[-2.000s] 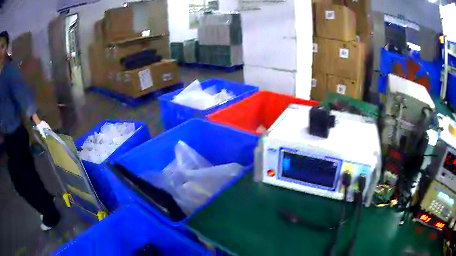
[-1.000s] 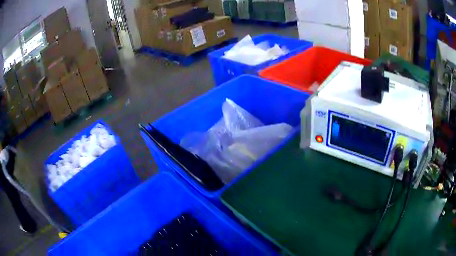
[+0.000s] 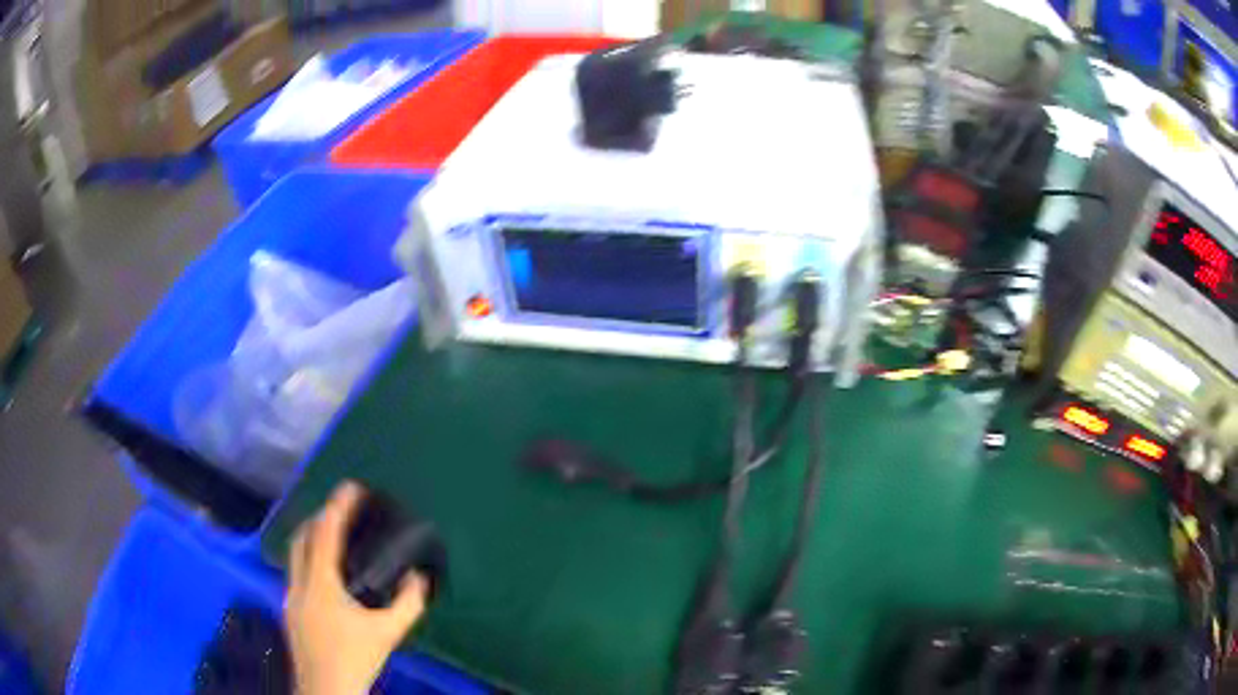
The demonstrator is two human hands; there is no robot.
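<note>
My left hand [image 3: 340, 611] is at the lower left, at the left edge of the green-matted bench [image 3: 543, 407]. Its fingers are around a black power adapter [image 3: 387, 550], blurred. My right hand is not in view. The white safety tester [image 3: 652, 177] with a dark screen stands at the bench's back, with another black adapter [image 3: 622, 95] on top. Thick black tester leads [image 3: 744, 475] run from its front down the mat. One dark connector end [image 3: 564, 462] lies on the mat to their left.
A blue bin [image 3: 204, 299] with clear bags [image 3: 292, 360] is at left, another blue bin [image 3: 149, 611] below it, a red bin [image 3: 435, 109] behind. The power meter [image 3: 1181, 245] and electronic load [image 3: 1154, 360] stand at right. A black socket strip [image 3: 1045, 665] lies at the lower right edge.
The view has turned right and down. My left hand has come into view with a black adapter. The socket strip and meters now show; the trolley and the person behind it have left the view.
</note>
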